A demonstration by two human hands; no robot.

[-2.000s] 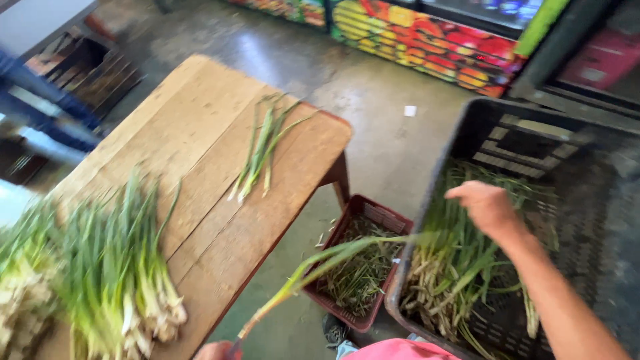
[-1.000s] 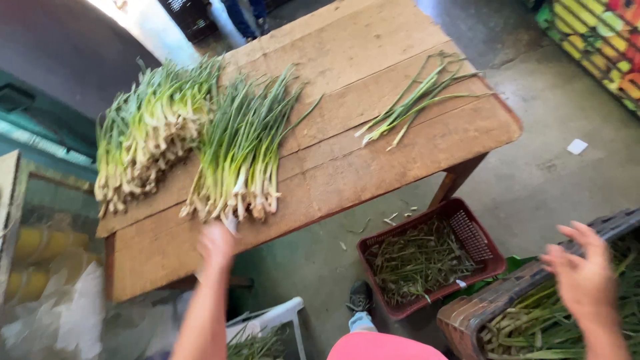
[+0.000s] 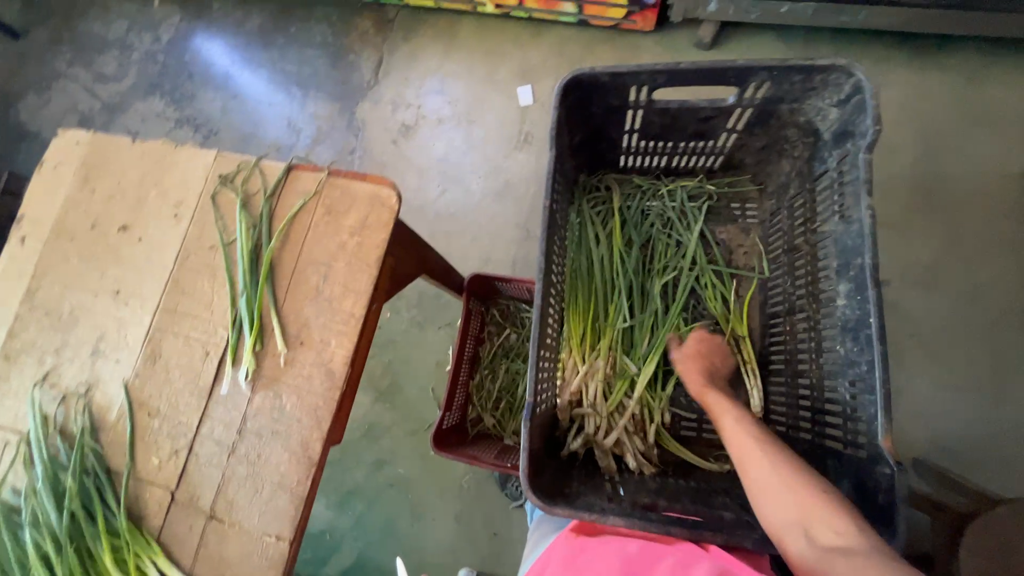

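Observation:
My right hand (image 3: 704,364) is down inside a black plastic crate (image 3: 868,320), its fingers bent at the right side of a pile of green onions (image 3: 632,280). Whether it grips a stalk is unclear. The pile lies with its leaves toward the crate's far end and its pale roots toward me. A few loose stalks (image 3: 748,344) lie just right of the hand. My left hand is out of view; a pale pointed tip (image 3: 402,566) shows at the bottom edge. Several green onions (image 3: 256,272) lie apart on the cardboard-covered table (image 3: 104,264), with a larger bunch (image 3: 72,496) at its near left.
A dark red plastic crate (image 3: 452,424) with onion trimmings (image 3: 500,376) stands on the floor between the table and the black crate. The table's corner (image 3: 384,188) and leg (image 3: 424,256) are beside it. A white scrap (image 3: 525,95) lies on the floor beyond.
My right hand, above the crate with fingers spread a second ago, is now down among the onions. My left hand, earlier by the bunch at the table edge, has left the view. The view has swung right.

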